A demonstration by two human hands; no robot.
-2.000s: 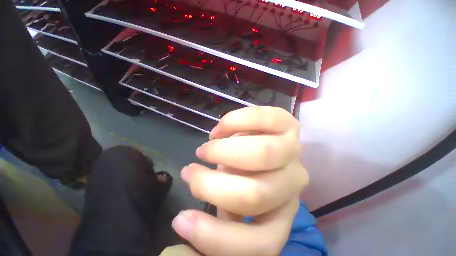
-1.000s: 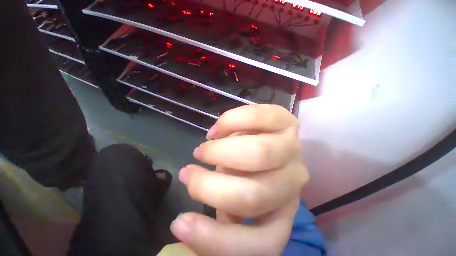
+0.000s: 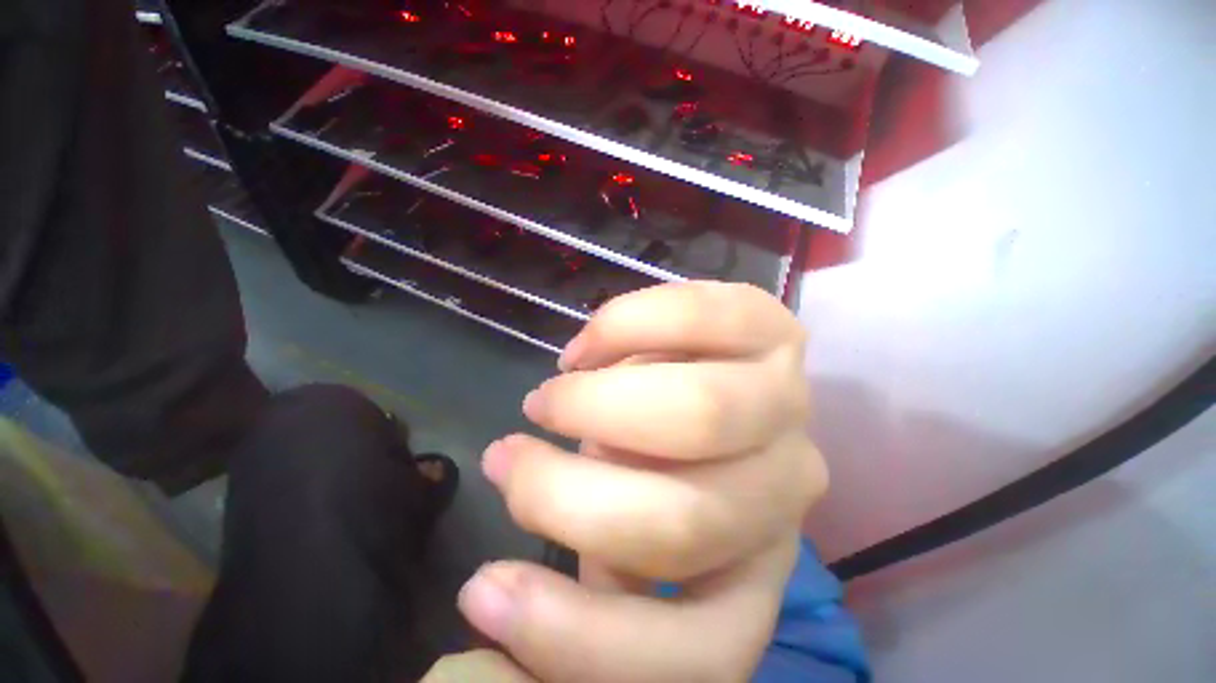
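Observation:
My right hand (image 3: 667, 467) is bare and large in the lower middle, with its fingers curled and their tips towards the left. A blue sleeve (image 3: 816, 627) shows behind its wrist. A small dark patch shows between the lower fingers; I cannot tell if the hand holds anything. A pale bit of skin (image 3: 474, 668) is cut off by the bottom edge; it may be part of my left hand, which is otherwise out of the picture. No work item can be made out.
Rack shelves (image 3: 534, 120) with white edges, thin leads and red lights stand ahead. A white panel (image 3: 1014, 320) with a thick black cable (image 3: 1027, 494) is at the right. A person's dark-clothed leg (image 3: 120, 267) is at the left. A dark-clothed knee (image 3: 314, 520) is over the grey floor (image 3: 334, 347).
The person's dark-clothed leg at the left has shifted slightly and covers more of the far shelves. My right hand stays in nearly the same place and pose.

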